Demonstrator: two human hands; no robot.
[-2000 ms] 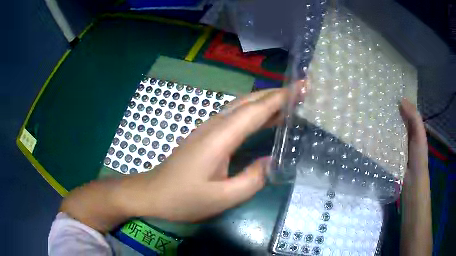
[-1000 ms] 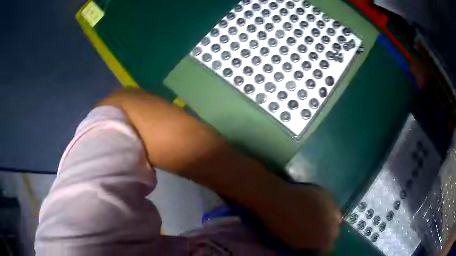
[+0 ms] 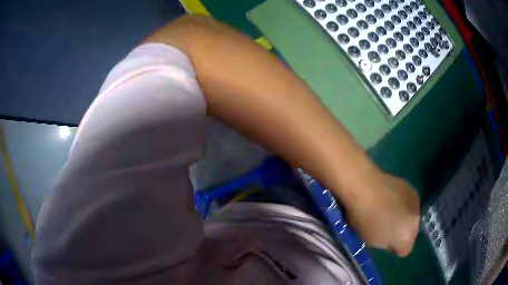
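Observation:
A full tray of dark discs [image 3: 384, 42] lies on the light green mat [image 3: 323, 83] at the upper right, cut off by the top edge. My left hand [image 3: 387, 214] is at the lower right, blurred, with its back to the camera and its fingers curled; whether it holds anything is hidden. A partly filled tray [image 3: 459, 206] lies on the bench just right of it, blurred. A clear dimpled plastic sheet [image 3: 496, 234] shows at the right edge. My right hand is out of the picture.
My left forearm and pale sleeve cross the left and middle. The dark green bench [image 3: 440, 145] has yellow tape [image 3: 195, 6] at its top-left edge and red tape [image 3: 459, 19] at the right. A blue object [image 3: 239, 186] is below the forearm.
The view has swung, so the full tray and mat stand further to the upper right. The dimpled sheet, held up in front 2 seconds ago, shows only at the right edge. My right hand has left view.

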